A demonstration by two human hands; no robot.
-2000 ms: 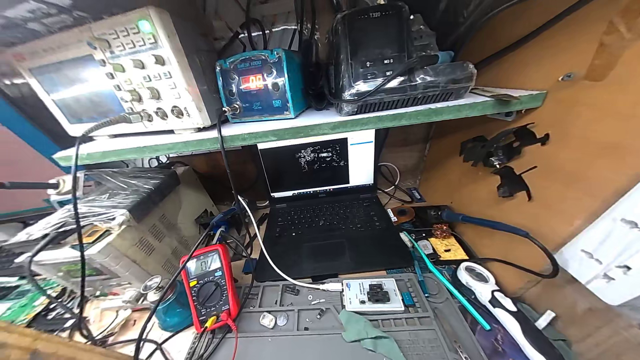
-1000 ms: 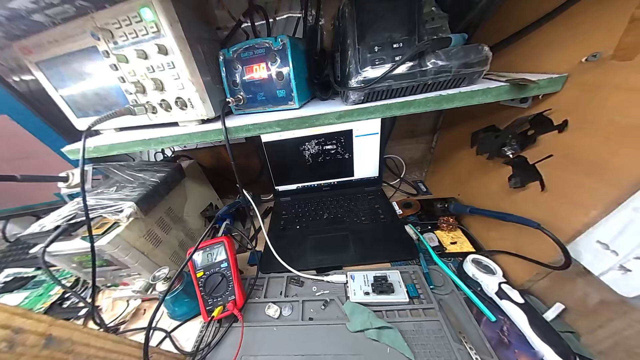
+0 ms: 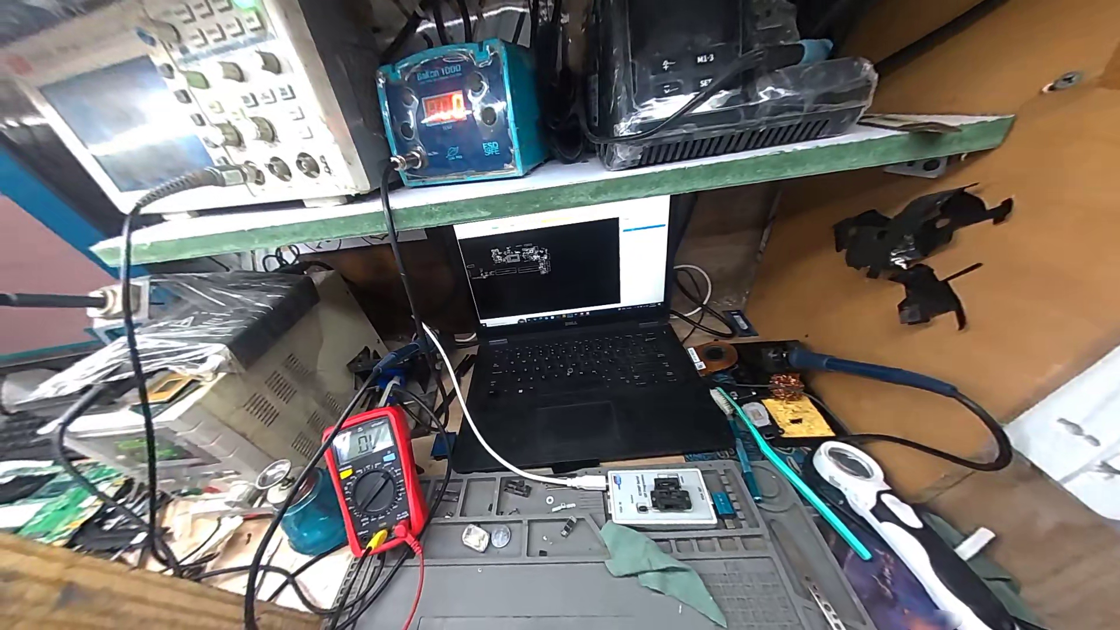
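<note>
Neither of my hands shows in the head view. A black Dell laptop (image 3: 573,381) stands unfolded under the shelf, with a dark board layout on its screen. Before it lies a grey silicone repair mat (image 3: 525,595) with small parts in its trays. A white chip programmer (image 3: 662,499) with a black socket rests on the mat's upper part, a white cable (image 3: 477,429) plugged into its left side. A green cloth (image 3: 661,569) lies just below it. At the mat's left edge a red digital multimeter (image 3: 376,481) leans tilted, its yellow and red leads plugged in.
A green-edged shelf (image 3: 560,188) carries an oscilloscope (image 3: 201,105), a blue soldering station (image 3: 459,109) and a black plastic-wrapped unit (image 3: 700,87). At right lie a turquoise toothbrush (image 3: 796,477), a white-and-black magnifier (image 3: 910,534) and a blue-handled soldering iron (image 3: 875,371). Circuit boards (image 3: 52,499) are piled at left.
</note>
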